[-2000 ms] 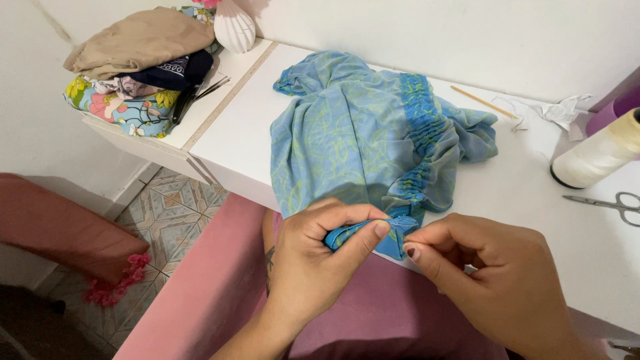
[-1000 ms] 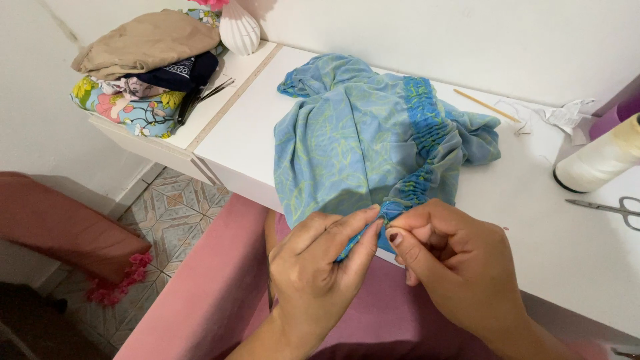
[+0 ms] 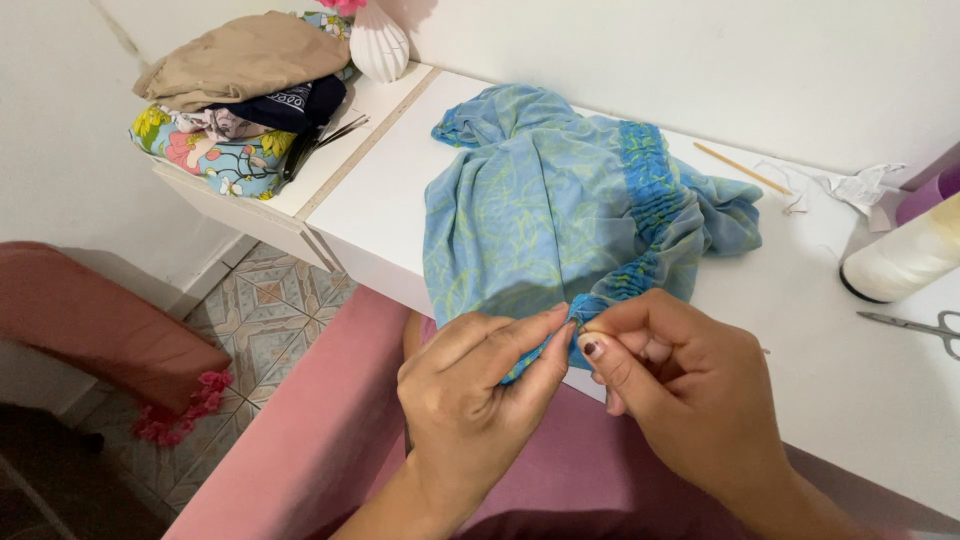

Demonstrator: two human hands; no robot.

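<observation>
A blue garment with a yellow-green pattern and a gathered band lies on the white table, its near edge raised at the table's front. My left hand pinches a folded blue edge of it between thumb and fingers. Right beside those fingertips, my right hand has thumb and index finger closed together at the same edge. Whether a needle or thread is between them is too small to tell.
Scissors and a large thread cone are at the right. A thin wooden stick lies behind the garment, near crumpled paper. Folded fabrics and a white vase stand back left. A pink armrest borders my left side.
Two seconds ago a folded flap of the garment stood out between my hands; now my left fingers cover most of it, stretched out along the edge. My right fingertips have come against my left ones.
</observation>
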